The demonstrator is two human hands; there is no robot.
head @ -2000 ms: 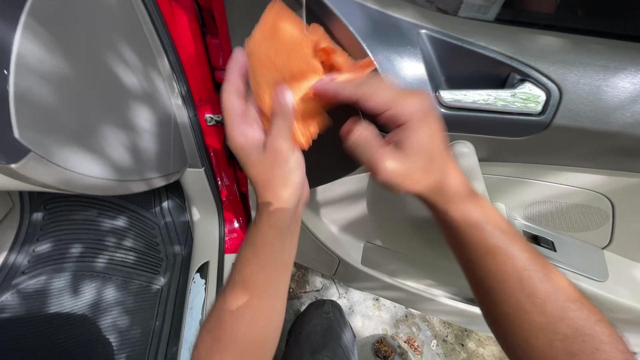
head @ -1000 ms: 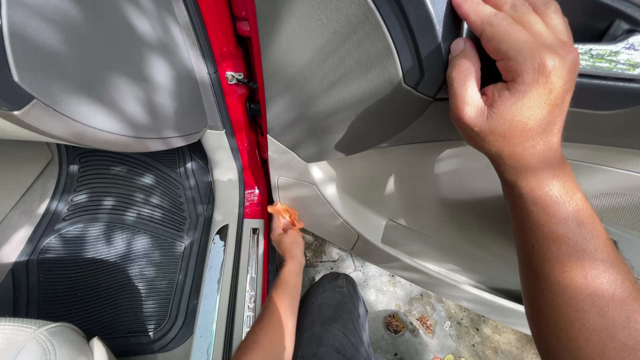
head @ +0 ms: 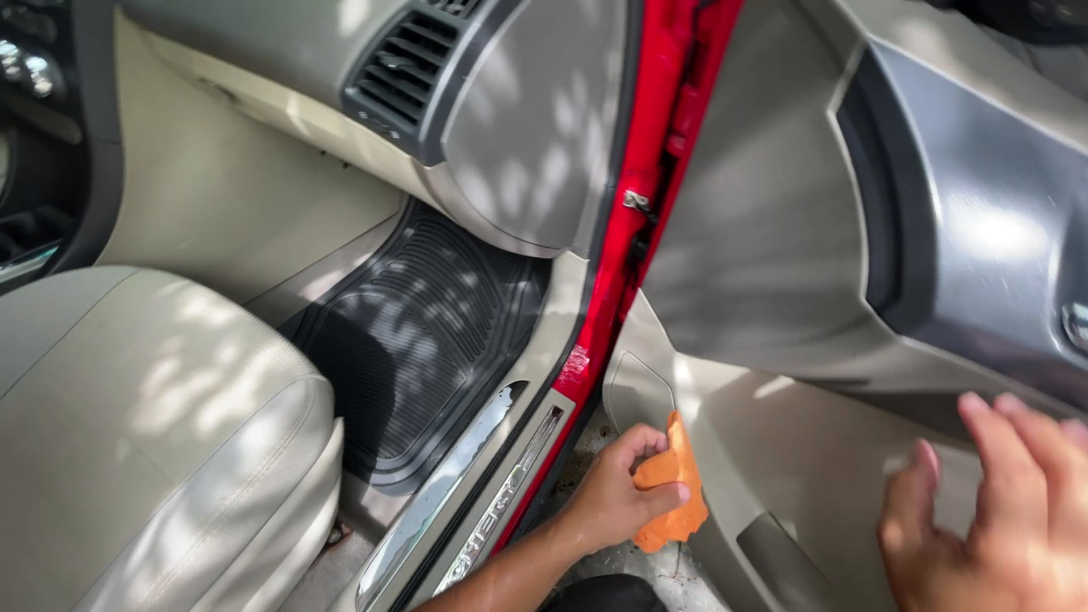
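An orange cloth (head: pixel 676 489) is pinched between the thumb and fingers of my left hand (head: pixel 616 489), beside the lower front part of the open car door's beige inner panel (head: pixel 765 425). My right hand (head: pixel 1003 518) is at the lower right, cut off by the frame edge, its fingers apart and nothing seen in them. It is in front of the door panel, below the dark glossy trim (head: pixel 986 221). Whether either hand touches the panel cannot be told.
The red door frame (head: pixel 616 280) bears a metal striker. Left of it are the metal sill plate (head: pixel 510 501), a black rubber floor mat (head: pixel 399 357), a beige seat (head: pixel 170 425) and the dashboard air vent (head: pixel 408 64). Rough ground (head: pixel 629 565) shows below the door.
My right hand has come off the upper door trim and is lower, its fingers apart. My left hand still holds the cloth, now fully visible by the door panel. The view has shifted toward the seat.
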